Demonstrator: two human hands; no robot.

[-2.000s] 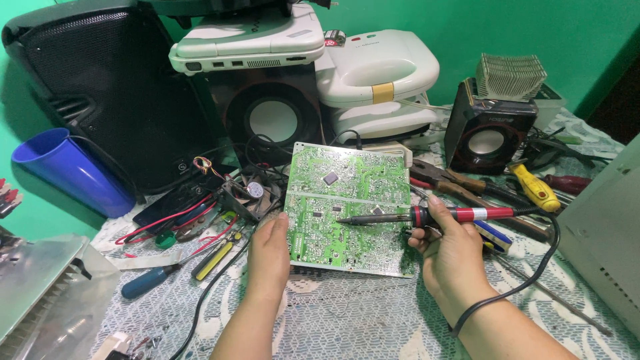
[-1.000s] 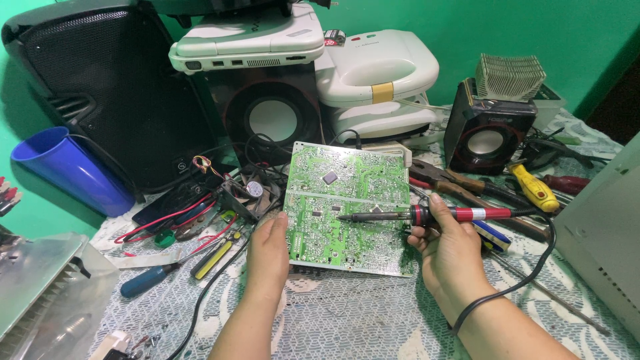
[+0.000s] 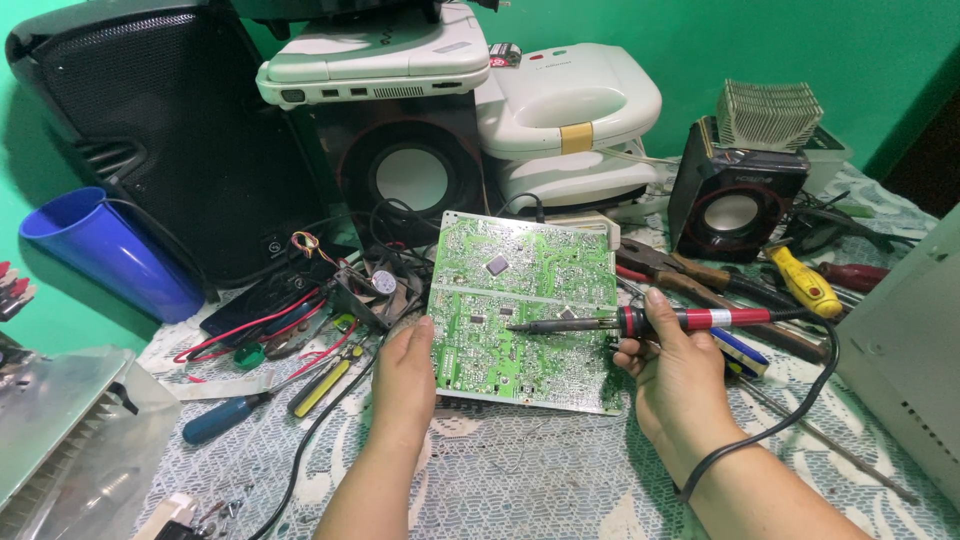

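A green circuit board (image 3: 525, 262) with solder joints and dark chips is held tilted above the lace tablecloth, its solder side facing me. My left hand (image 3: 406, 367) grips the board's lower left edge, the thumb along its side and the other fingers hidden behind. In my right hand (image 3: 675, 352) is a soldering iron (image 3: 705, 318) with a red and black handle, its tip pointing left over the lower middle of the board. Whether the tip touches the board I cannot tell. The iron's black cord loops down across my right wrist.
Speakers (image 3: 724, 210), a white appliance (image 3: 570, 97) and a white laptop-like device (image 3: 375, 56) stand behind. Pliers (image 3: 660, 262) and a yellow screwdriver (image 3: 804, 281) lie right; a blue-handled screwdriver (image 3: 221, 420), a small fan (image 3: 375, 289) and a blue cup (image 3: 112, 255) are left.
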